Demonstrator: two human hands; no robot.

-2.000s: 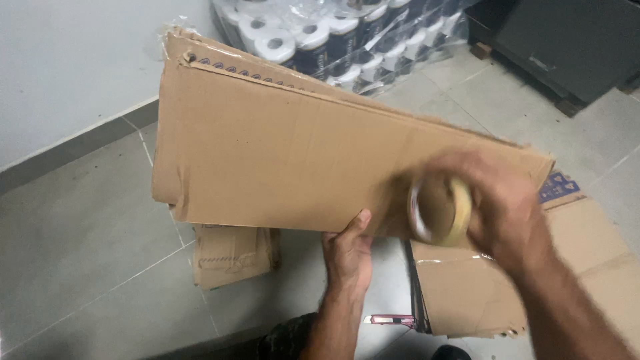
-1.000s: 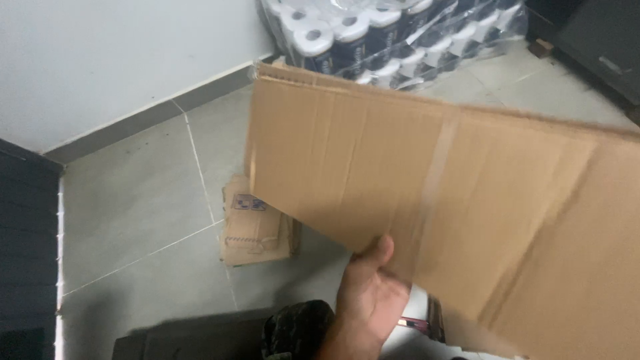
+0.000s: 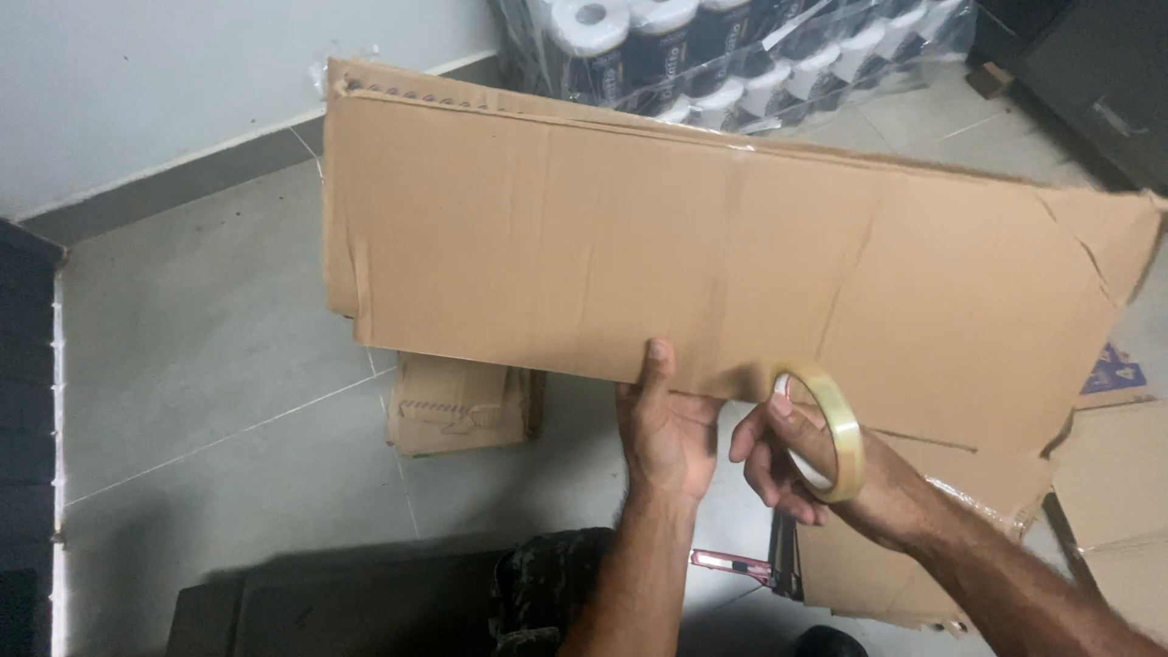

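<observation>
My left hand grips the lower edge of a folded stack of cardboard, thumb on its near face and fingers behind. The stack is held up above the floor, slanting down to the right. A roll of clear yellowish packing tape hangs around the thumb side of my right hand. That hand is just below the cardboard's lower edge, right of my left hand, with its fingers loosely curled. Whether a strand of tape runs from the roll to the cardboard cannot be seen.
Plastic-wrapped paper rolls stand by the wall. A smaller folded cardboard bundle lies on the tiled floor. More flattened cardboard is at the right. A red utility knife lies near my forearms. Dark furniture stands at the upper right.
My right hand with the tape roll, out of sight one second ago, is back in view below the cardboard. The cardboard has been shifted and turned; my left hand still holds its lower edge.
</observation>
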